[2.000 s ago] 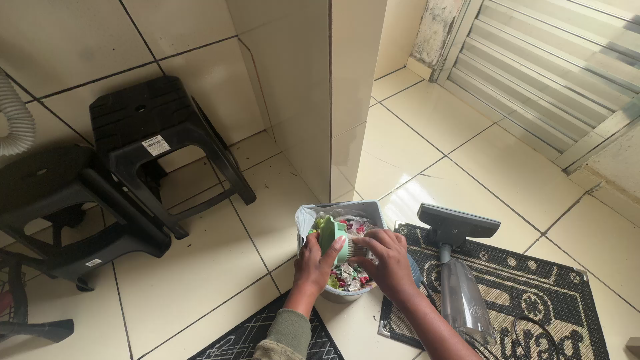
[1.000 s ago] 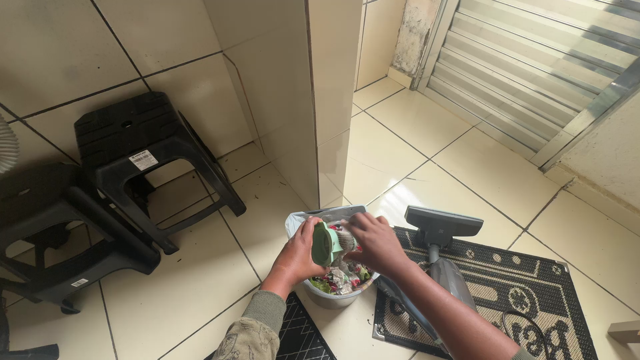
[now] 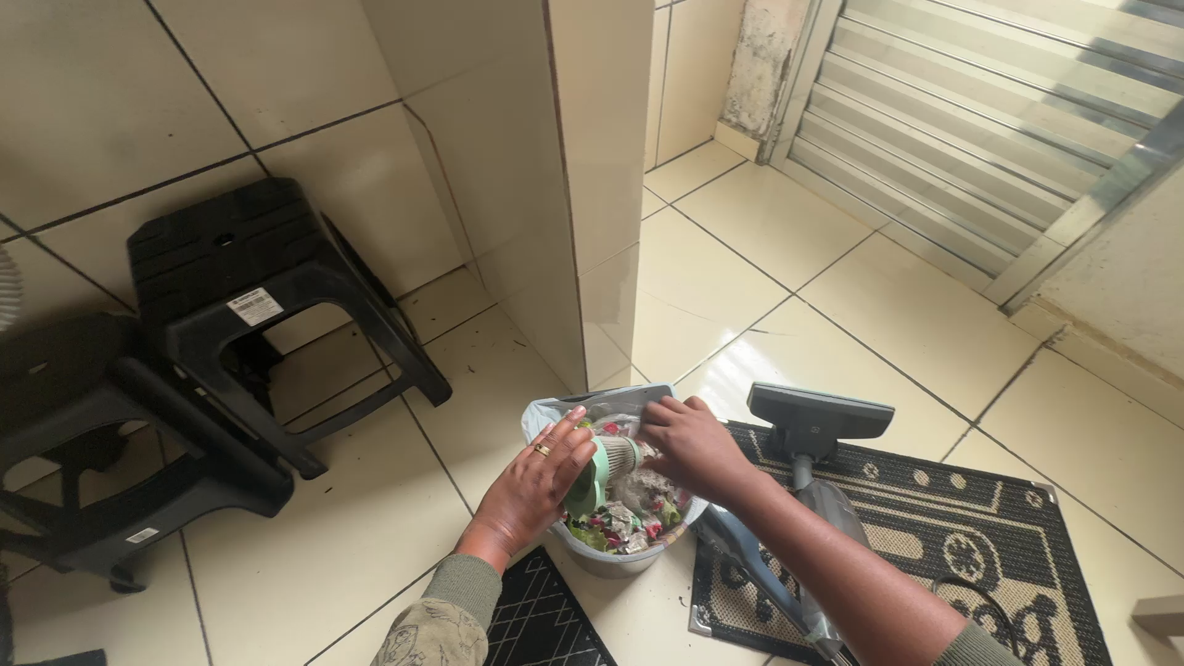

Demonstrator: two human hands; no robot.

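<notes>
Over a lined trash bin (image 3: pixel 610 561) full of mixed waste, my left hand (image 3: pixel 541 481) holds a green plastic vacuum filter (image 3: pixel 589 476) by its wide cap. The filter lies on its side, with its pale pleated part pointing right. My right hand (image 3: pixel 689 449) is at the pleated end, fingers bent; whether they grip it is hidden. Greyish dust and fluff show under the filter, on top of leaves and wrappers.
An upright vacuum cleaner (image 3: pixel 819 416) lies on a patterned black and beige mat (image 3: pixel 962 518) at the right. Two black plastic stools (image 3: pixel 227 250) stand at the left. A tiled wall end (image 3: pixel 601 185) rises right behind the bin; a dark mat (image 3: pixel 541 610) lies in front.
The filter's pleated part shows more plainly than one second ago, when the green cap faced the view more. Both hands have stayed over the bin.
</notes>
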